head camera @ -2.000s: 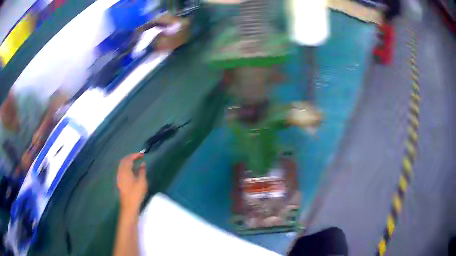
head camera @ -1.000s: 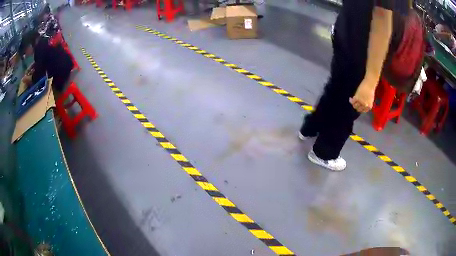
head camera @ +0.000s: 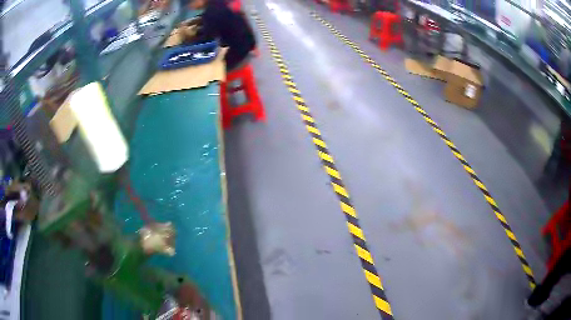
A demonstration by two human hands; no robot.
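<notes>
Neither of my hands is in the picture. The green hand press (head camera: pixel 125 269) stands at the lower left, blurred and tilted. Its lever has a thick white padded grip (head camera: pixel 101 128), and crumpled tan wrapping (head camera: pixel 158 239) covers the lever joint. The tall coil spring (head camera: pixel 28 147) shows at the left. Only a small, blurred part of the press fixture (head camera: pixel 178 309) shows at the bottom edge.
The teal bench (head camera: pixel 181 162) runs forward. A blue tray (head camera: pixel 190 55) lies on flat cardboard (head camera: pixel 188 78) at its far end. A person in dark clothes (head camera: pixel 228 31) sits beside a red stool (head camera: pixel 241 97). Yellow-black tape (head camera: pixel 338 187) and an open cardboard box (head camera: pixel 463 82) are on the floor.
The view has swung back left from the aisle, so the press shows again. The walking person has moved almost out of view at the right edge. My left hand, seen two seconds ago, is gone.
</notes>
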